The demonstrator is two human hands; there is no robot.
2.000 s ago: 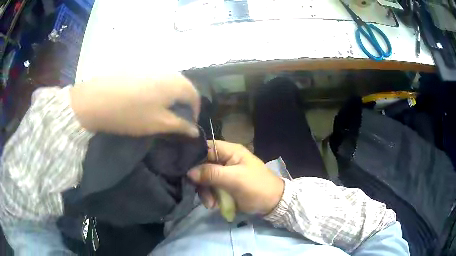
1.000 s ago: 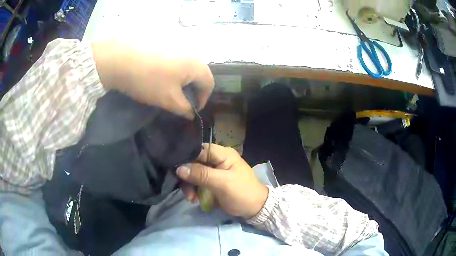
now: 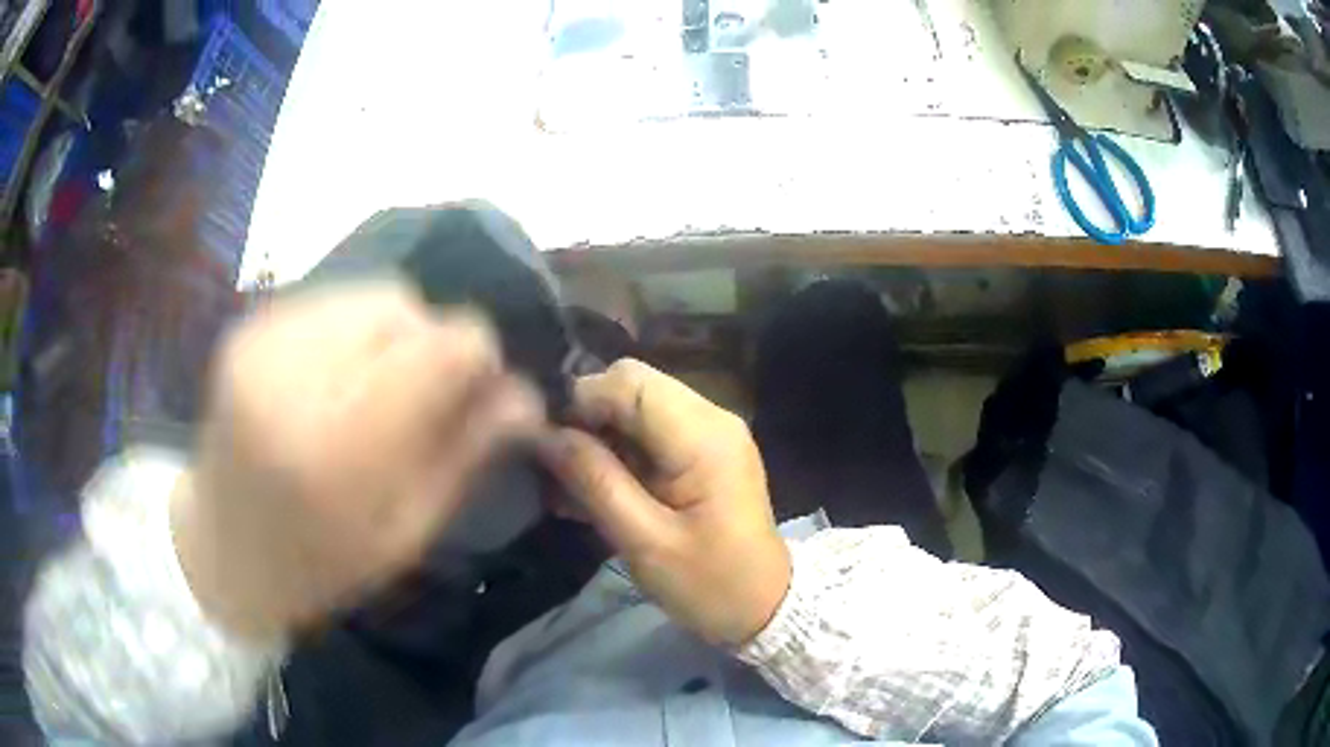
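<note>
A dark garment piece [image 3: 489, 270] is bunched in front of me at the left, its upper part rising over the table's front edge. My right hand [image 3: 671, 496] pinches its edge between thumb and fingers. My left hand [image 3: 350, 438] is strongly blurred and lies over the cloth, its fingertips close to my right hand. Whether the left fingers grip the cloth cannot be seen. The pointed tool with the yellow-green handle does not show now; it may be hidden by my right hand.
The white machine table [image 3: 423, 139] runs across the top, with a metal plate [image 3: 718, 80] set in it. Blue-handled scissors [image 3: 1104, 187] lie on its right side. Dark garment pieces [image 3: 1167, 511] are piled right of my lap. Blue crates [image 3: 248, 80] stand far left.
My left hand has moved down and left from the raised edge and is now blurred. The cloth now bulges up above it. The tool seen in my right hand earlier no longer shows.
</note>
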